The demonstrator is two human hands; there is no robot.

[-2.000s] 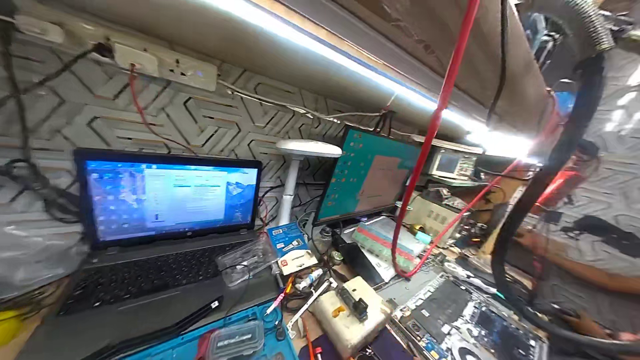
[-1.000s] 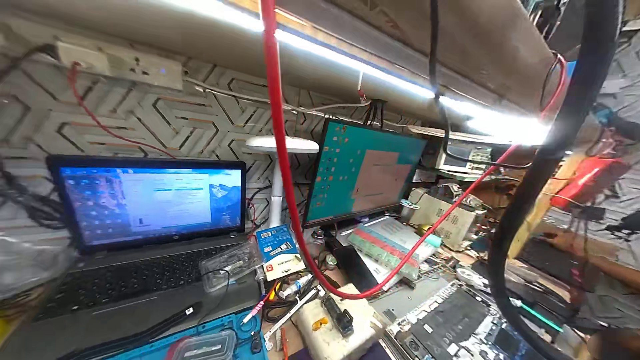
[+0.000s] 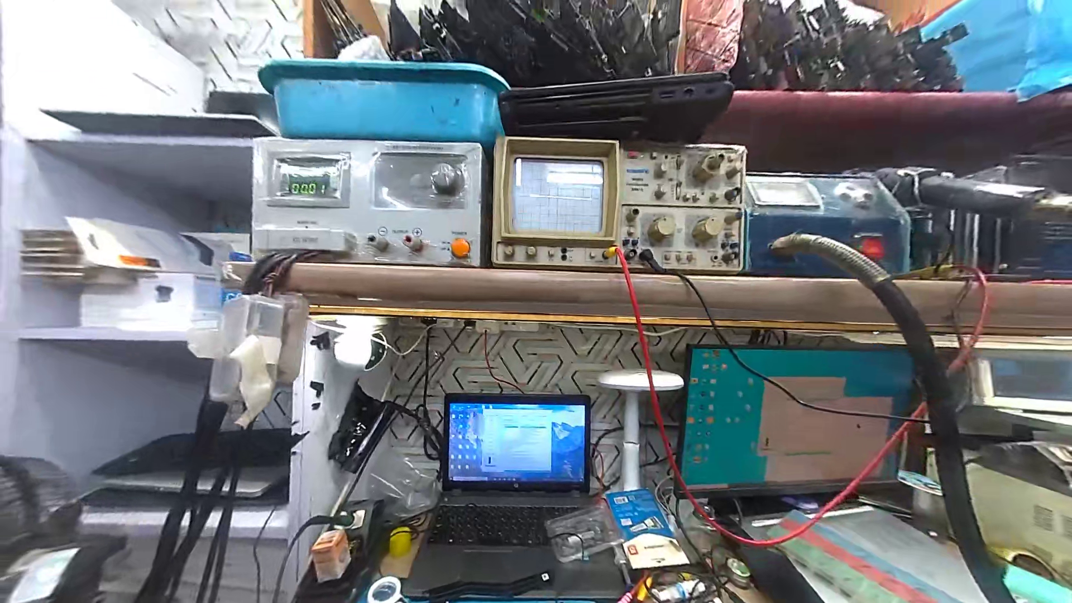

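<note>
Neither my left hand nor my right hand shows in the head view. A black HP laptop [image 3: 511, 548] stands on the bench with its screen lit, a clear plastic package [image 3: 582, 533] and a blue-and-white box [image 3: 643, 528] on or beside its right palm rest. Behind it stands a white lamp [image 3: 641, 382]. On the shelf above are a bench power supply [image 3: 360, 226] with lit green digits and an analog oscilloscope [image 3: 682, 205], from which a red cable [image 3: 641, 335] and a black cable [image 3: 712, 314] hang. A large monitor [image 3: 800, 419] is lit at the right.
A blue station [image 3: 825, 222] with a thick black hose [image 3: 930, 377] stands at the shelf's right. A blue tub [image 3: 385, 105] sits on the power supply. Shelves [image 3: 159, 335] with boards and papers fill the left, where black cables [image 3: 205, 486] hang. A spool [image 3: 385, 589] lies low.
The view has swung up and left, bringing in the instruments and left shelves. The opened laptop at the bench's right and the arm at the right edge are out of view.
</note>
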